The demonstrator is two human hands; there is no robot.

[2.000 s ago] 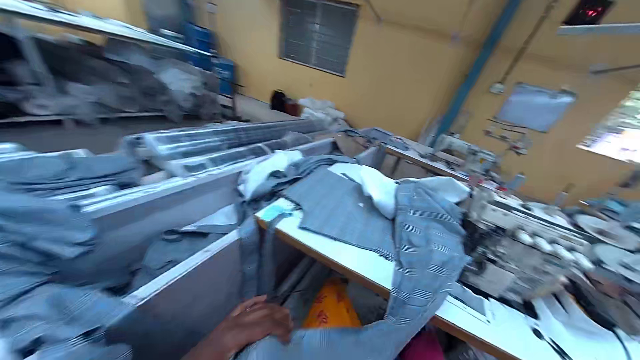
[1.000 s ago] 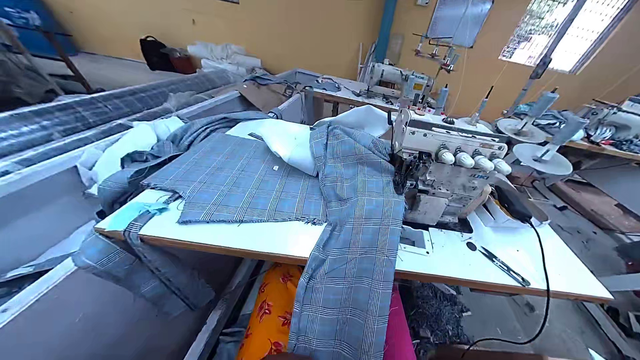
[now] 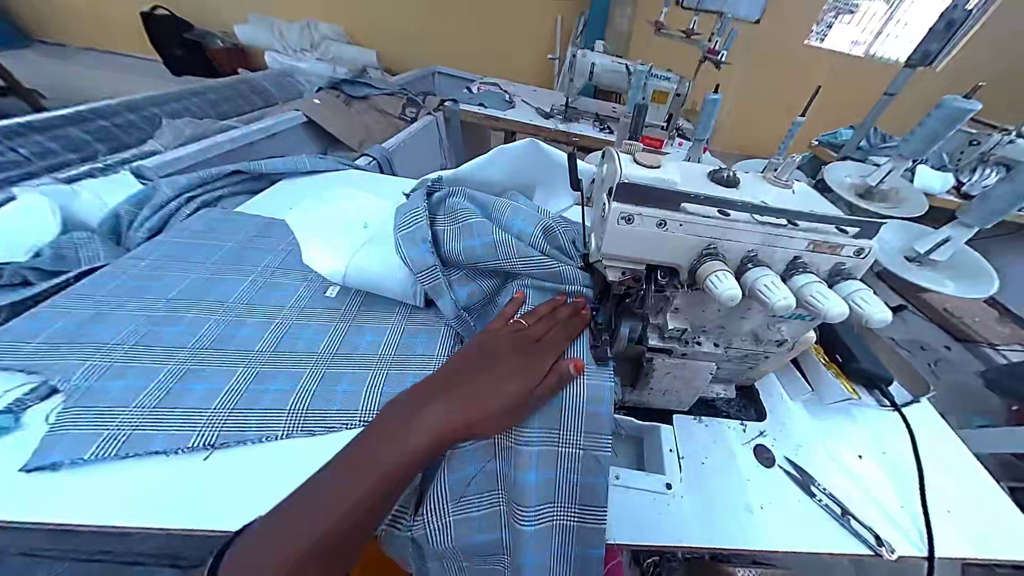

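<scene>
My left hand lies palm down, fingers spread and pointing right, on grey plaid fabric beside the needle area of an overlock sewing machine. A ring shows on one finger. The fabric is bunched behind the hand and hangs over the table's front edge below it. Left of it, a flat plaid piece lies on the white table, partly under white cloth. My right hand is not in view.
Thread snips and a black cable lie right of the machine. Thread cones stand on holders behind it. Farther back is another sewing machine. A grey bin wall and a plaid fabric roll are at the left.
My left hand has come onto the fabric beside the machine's needle area; one second ago it was not on the table. The view has swung right since the oldest frame.
</scene>
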